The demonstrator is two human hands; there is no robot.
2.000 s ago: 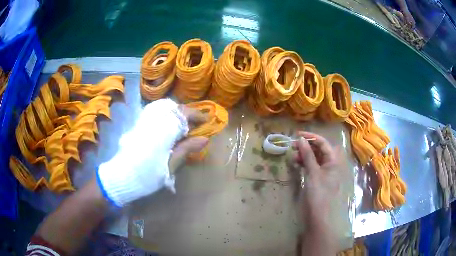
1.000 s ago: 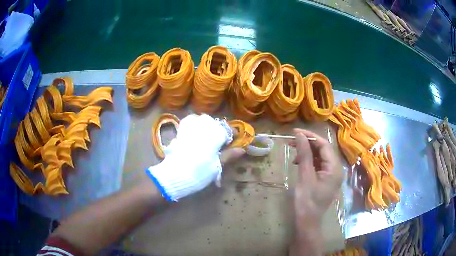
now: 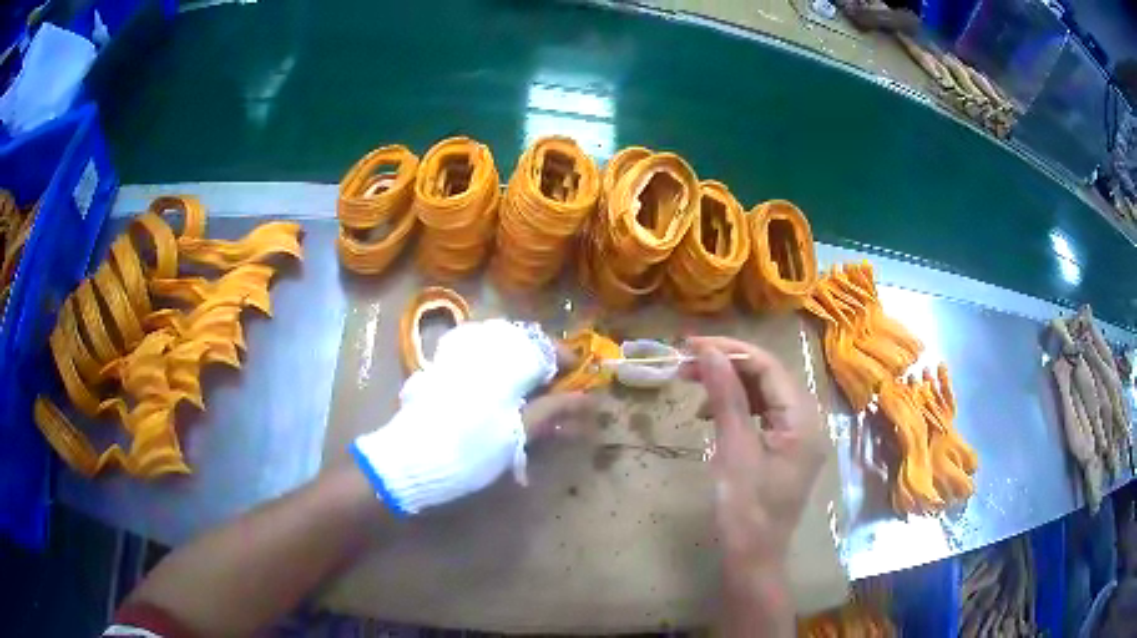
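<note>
My left hand (image 3: pixel 468 405), in a white knit glove with bare fingertips, holds an orange strip (image 3: pixel 586 358) at the middle of the board. My right hand (image 3: pixel 758 405) is bare and pinches a thin pale applicator stick (image 3: pixel 711 358) that points left. The stick's tip is at the strip and passes over a small white oval glue cup (image 3: pixel 650 373). The cup stands just right of the strip. An orange oval band (image 3: pixel 418 328) lies on the board behind my left hand, partly hidden by the glove.
Stacks of orange bands (image 3: pixel 549 224) line the far edge of the tan board (image 3: pixel 599 536). Looped strips (image 3: pixel 162 337) lie left, wavy bundles (image 3: pixel 892 386) right, tan bundles (image 3: pixel 1091 405) farther right. A blue crate (image 3: pixel 62 312) is at left; a green belt (image 3: pixel 698 112) runs behind.
Since two seconds ago, my left hand has moved right with an orange strip, and an oval band now lies beside it. The stick has left the cup, and its tip is now at the strip.
</note>
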